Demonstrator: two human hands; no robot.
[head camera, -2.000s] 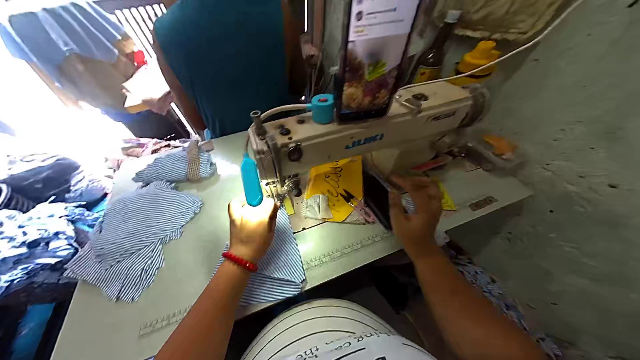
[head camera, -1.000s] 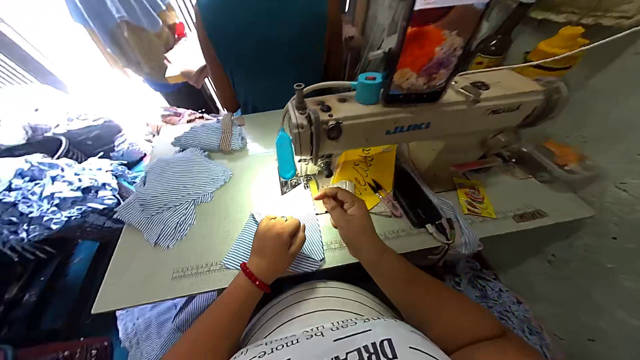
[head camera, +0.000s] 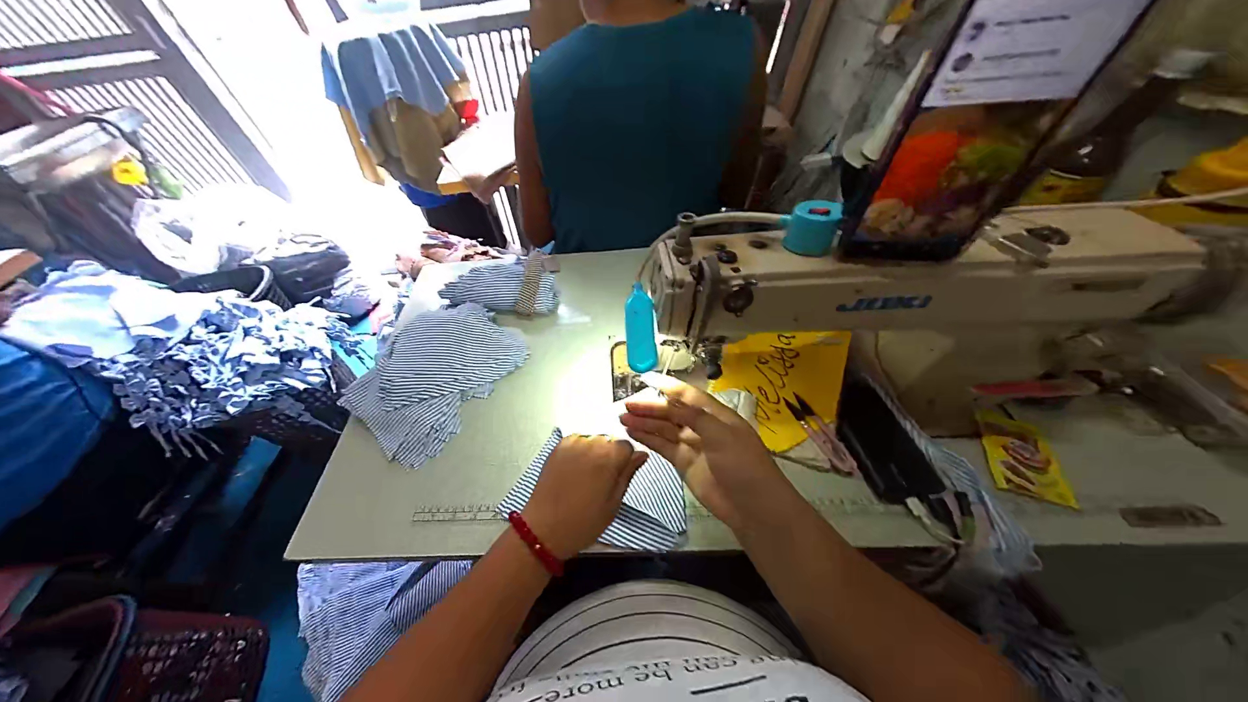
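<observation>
My left hand (head camera: 585, 487), with a red bead bracelet at its wrist, rests on a blue-and-white striped fabric piece (head camera: 658, 497) at the table's front edge; whether its fingers grip the cloth is hidden. Just right of it, my right hand (head camera: 707, 444) is raised with bent fingers below the needle area, a small white item (head camera: 663, 382) at its fingertips. A Juki sewing machine (head camera: 916, 292) stands beyond, with a light-blue lamp (head camera: 641, 330) hanging by its needle end. More striped pieces (head camera: 448, 356) lie stacked to the left, near a tied striped bundle (head camera: 502, 286).
Right of my hands lie small scissors (head camera: 827, 439), a yellow written sheet (head camera: 785, 375), a black power bank (head camera: 882, 439) with a cable and a yellow packet (head camera: 1029, 458). A phone (head camera: 960, 146) stands on the machine. A person (head camera: 643, 127) is beyond the table. Fabric scraps (head camera: 224, 361) fill baskets at left.
My right hand has moved left from beside the machine's base to near my left hand. My left hand has come back from the needle area towards the front edge. The view has shifted.
</observation>
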